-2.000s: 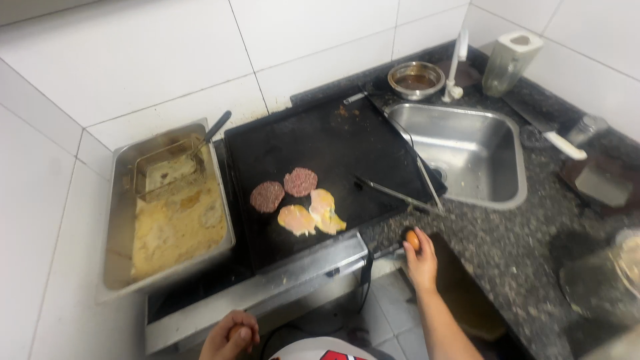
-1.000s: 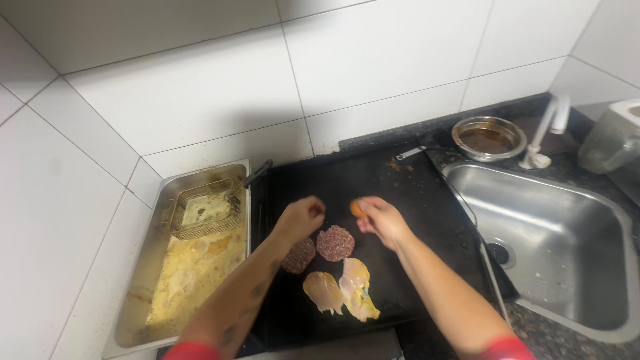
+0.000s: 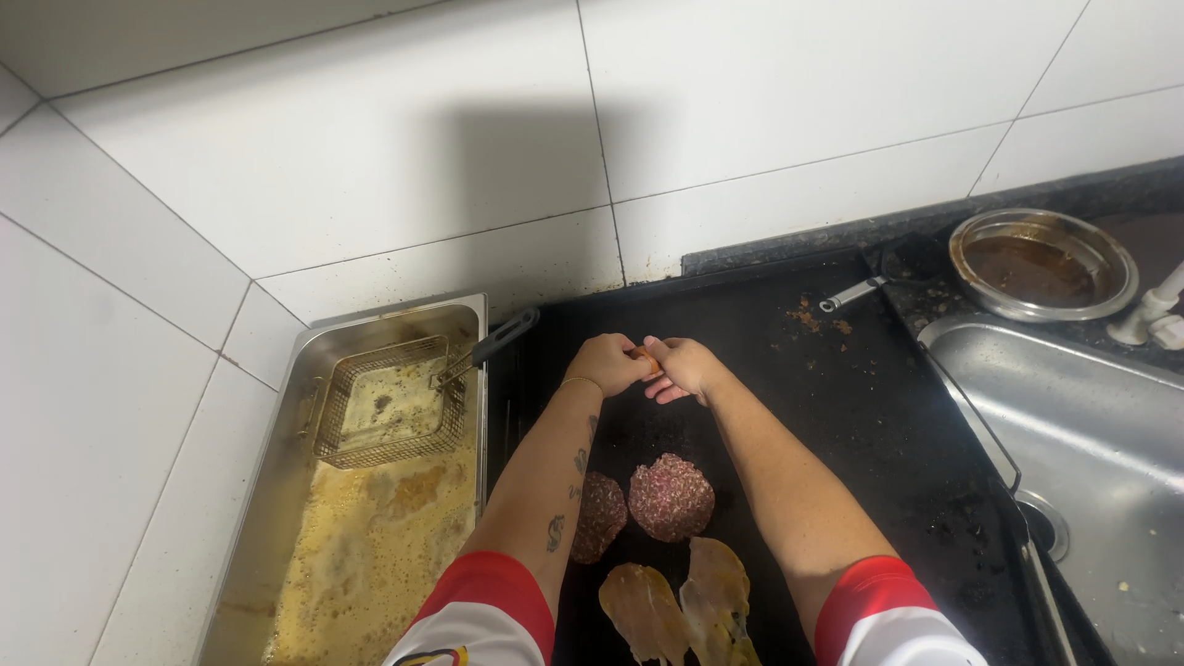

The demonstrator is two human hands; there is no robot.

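Observation:
Both my left hand (image 3: 608,363) and my right hand (image 3: 683,367) hold one brown egg (image 3: 651,361) between their fingertips, above the back of the black griddle (image 3: 777,370). Fingers cover much of the egg, and whether its shell is cracked cannot be told. Nearer to me on the griddle lie two raw ground-meat patties; the round one (image 3: 672,498) is in full view, while my left forearm partly hides the other (image 3: 599,518). In front of them are two pieces of pale raw chicken, one on the left (image 3: 645,610) and one on the right (image 3: 716,597).
Left of the griddle is a steel fryer (image 3: 481,407) of foaming oil with a wire basket (image 3: 388,455) in it. A metal bowl of brown liquid (image 3: 1031,273) stands at the back right, beside a steel sink (image 3: 1091,416). A utensil's metal handle (image 3: 853,293) crosses the griddle's back edge.
My right hand has moved from the griddle's front right, with the egg, to over its back part. My left hand has come up from the front and now touches the egg too. The view has shifted.

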